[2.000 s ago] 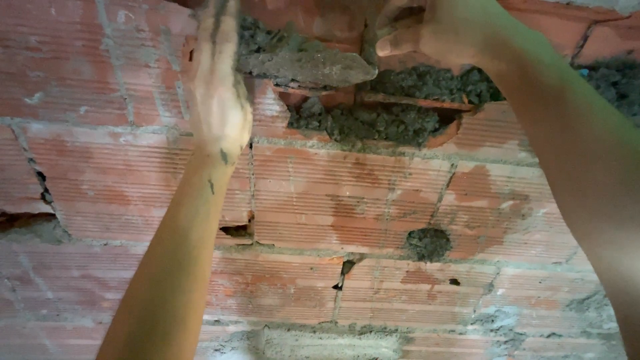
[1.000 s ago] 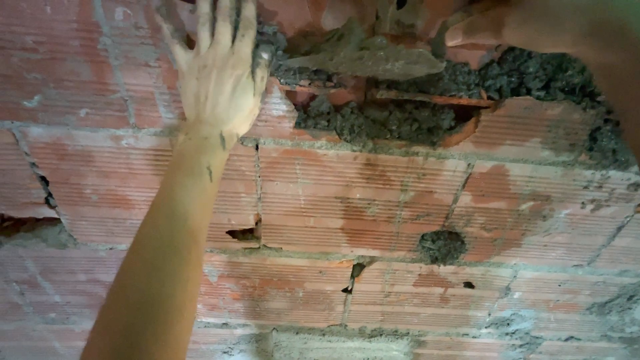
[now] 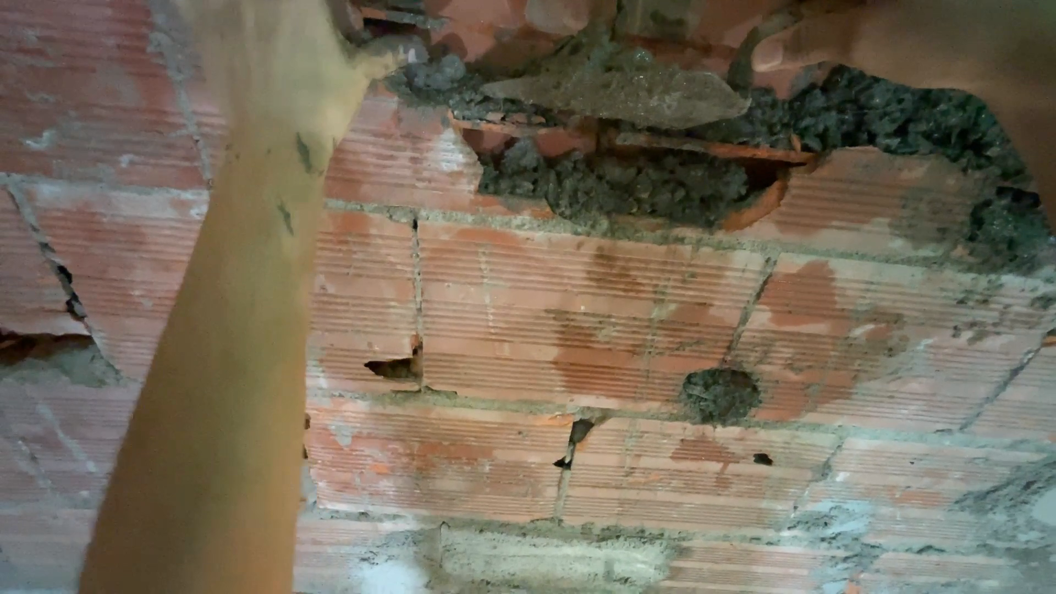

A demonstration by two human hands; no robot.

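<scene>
My left hand (image 3: 280, 58) is at the upper left, close to the hollow-brick wall, its fingers cut off by the top edge. Its thumb sticks out to the right, next to grey mortar (image 3: 445, 78); nothing held shows in it. At the upper right, my right hand (image 3: 792, 49) is curled around a dark curved part, apparently the shank of a mason's trowel. The mortar-smeared trowel blade (image 3: 635, 95) lies left of that hand, over the broken brick course. Below the blade, dark wet mortar (image 3: 619, 181) partly fills a broken opening in the brick.
More wet mortar (image 3: 891, 107) runs below my right forearm. A round mortar patch (image 3: 722, 394) sits on the ribbed bricks lower down. Small holes (image 3: 394, 367) and a larger gap (image 3: 49, 353) at the left break the brick face. A pale mortar patch (image 3: 553, 557) is at the bottom.
My left hand has moved up, so its fingers, spread a second ago, are out of view. The right hand and trowel blade have moved right along the wall since two seconds ago.
</scene>
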